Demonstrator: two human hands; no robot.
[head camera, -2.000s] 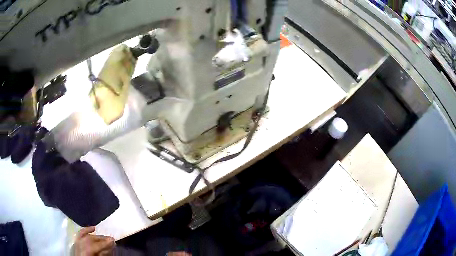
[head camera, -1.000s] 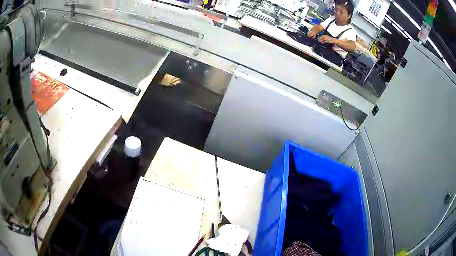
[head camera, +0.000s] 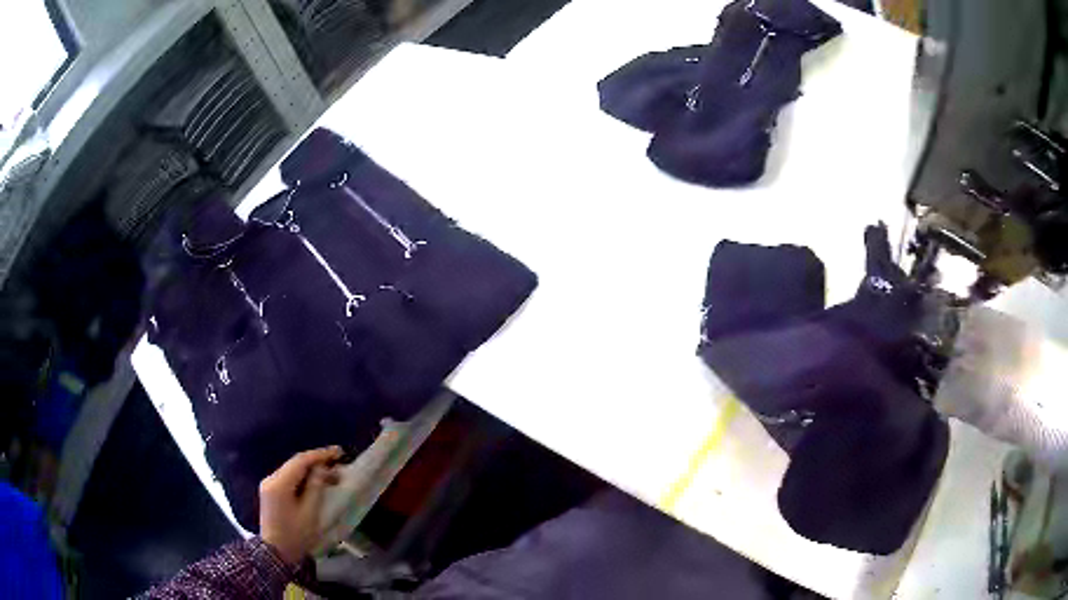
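Observation:
A wide pile of dark navy panels (head camera: 351, 316) with several thin pale lines lies on the white surface at the left. My left hand (head camera: 299, 498), in a dark speckled sleeve, is at the pile's near edge with its fingers curled; whether it grips the cloth cannot be told. Another dark lobed panel (head camera: 861, 434) lies partly under the sewing machine's needle area (head camera: 937, 264) at the right. More dark lobed cloth (head camera: 726, 111) lies loose at the back of the table. My right hand is not in view.
The white tabletop (head camera: 586, 316) carries a yellow strip (head camera: 703, 451) near its front edge. The machine head (head camera: 995, 106) stands at the right rim. A blue object (head camera: 29, 545) is at the lower left. A gap with dark and red things lies below the table edge.
The view has swung from the blue bin and side table to the left side of the machine. My left hand and the pile of dark panels have come into view.

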